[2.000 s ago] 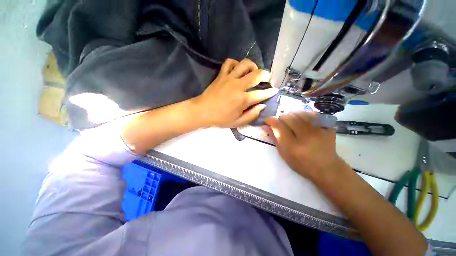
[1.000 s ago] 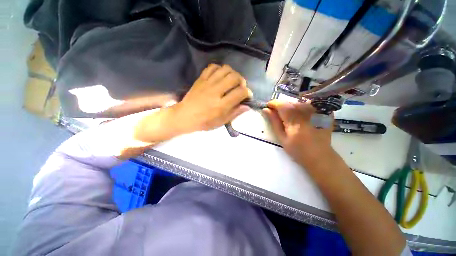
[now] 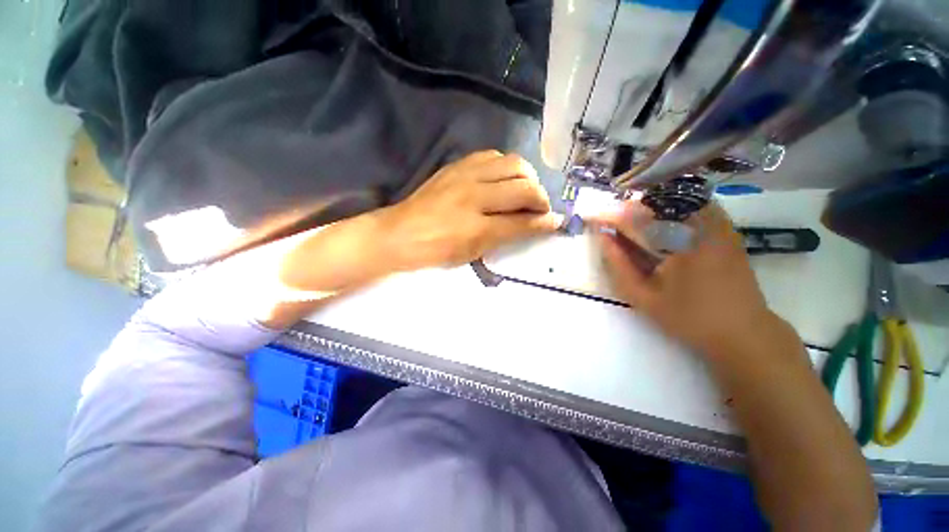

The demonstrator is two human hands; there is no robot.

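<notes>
The dark grey garment (image 3: 302,135) lies in a soft heap left of the sewing machine (image 3: 718,114). My left hand (image 3: 473,213) is closed on the garment's edge just left of the needle area, fingertips pinching a small dark bit. My right hand (image 3: 692,270) is right of the presser foot (image 3: 593,171), bent and slightly blurred, partly behind the machine's round metal part; whether its fingertips hold anything cannot be told. A short dark strip end (image 3: 485,272) sticks out below my left hand.
Black thread snips (image 3: 783,240) lie right of my right hand. Scissors with green and yellow handles (image 3: 897,384) lie further right. A ruler tape (image 3: 499,393) runs along the table's front edge. Brown cardboard (image 3: 92,223) is at the left, a blue crate (image 3: 291,400) below.
My right hand has moved right, away from my left hand and the cloth edge between them. My left hand has shifted slightly right, towards the needle.
</notes>
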